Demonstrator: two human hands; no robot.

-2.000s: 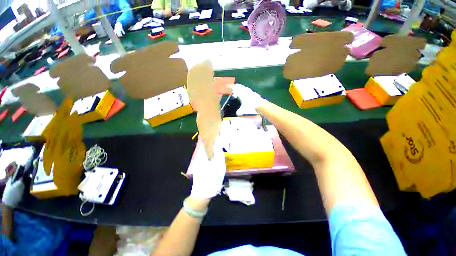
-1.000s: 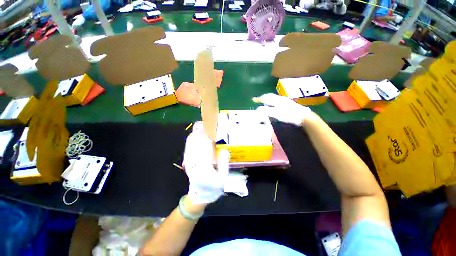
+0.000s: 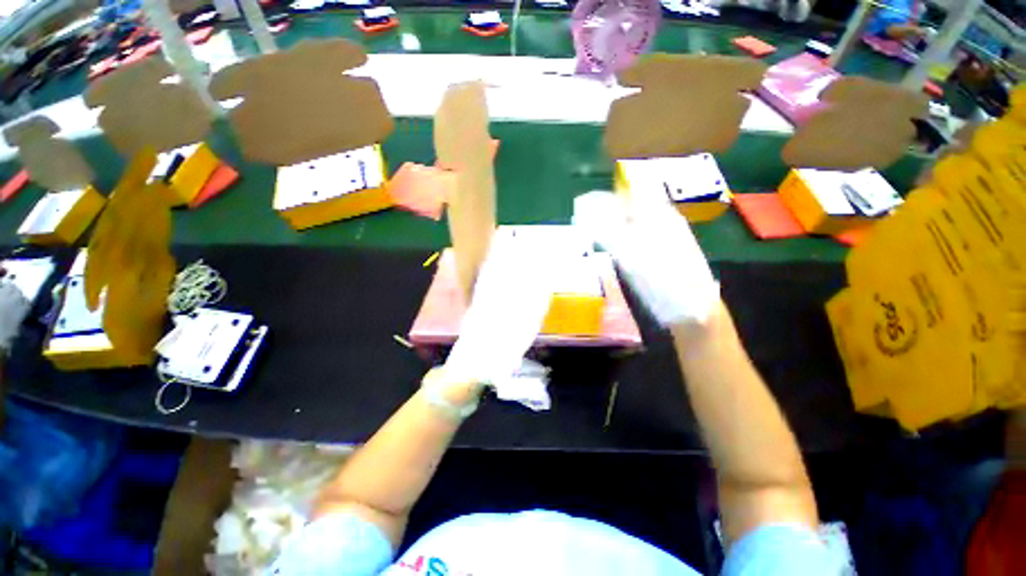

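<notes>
A yellow printed carton rests on the pink block on the black mat, its brown lid flap standing up on its left side. White units show inside it. My left hand, in a white glove, lies over the carton's left front part; its fingers are blurred and what it touches is unclear. My right hand, also white-gloved and blurred, is at the carton's back right corner; I cannot tell if it holds anything. A crumpled white bag lies at the block's front edge.
Open cartons with tall brown lids stand on the green belt beyond, with orange-red pads. White-and-black units and a coiled cord lie at left. Flat yellow cartons lean at right. A bin of pale bags is below left.
My left hand has moved from the lid's outer side over the carton's front. My right hand has moved back toward me, its forearm now more upright. The view has shifted slightly.
</notes>
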